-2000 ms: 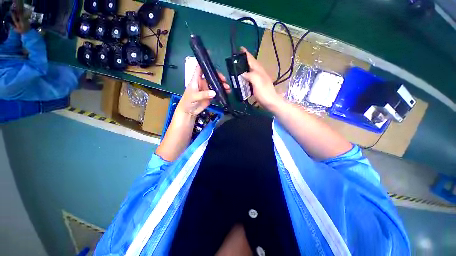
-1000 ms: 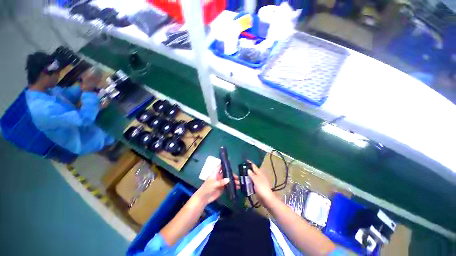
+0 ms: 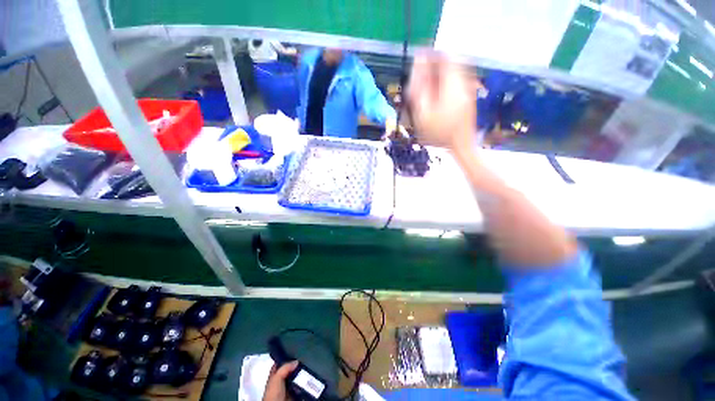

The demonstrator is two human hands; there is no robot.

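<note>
My left hand (image 3: 282,381) is at the bottom edge, partly cut off, closed around the black power adapter (image 3: 308,382) with a pale label. The black electric screwdriver (image 3: 277,349) shows only its end beside the adapter, at the same hand; the rest is hidden. My right hand (image 3: 443,98) is raised high in front of the overhead frame, blurred, beside a hanging black cord (image 3: 405,66); whether it touches the cord cannot be told. The looped black power cord (image 3: 373,333) lies over the cardboard.
Black round-faced units (image 3: 141,333) stand in rows on cardboard at left. A white box (image 3: 252,377), a wrapped white box (image 3: 437,354) and a blue tray (image 3: 473,345) are on the bench. A parts tray (image 3: 331,210) and red bin (image 3: 184,125) sit above. A person (image 3: 345,90) stands opposite.
My right hand has let go of the adapter and risen to the overhead frame. The adapter is now in my left hand beside the screwdriver. The view has tilted up.
</note>
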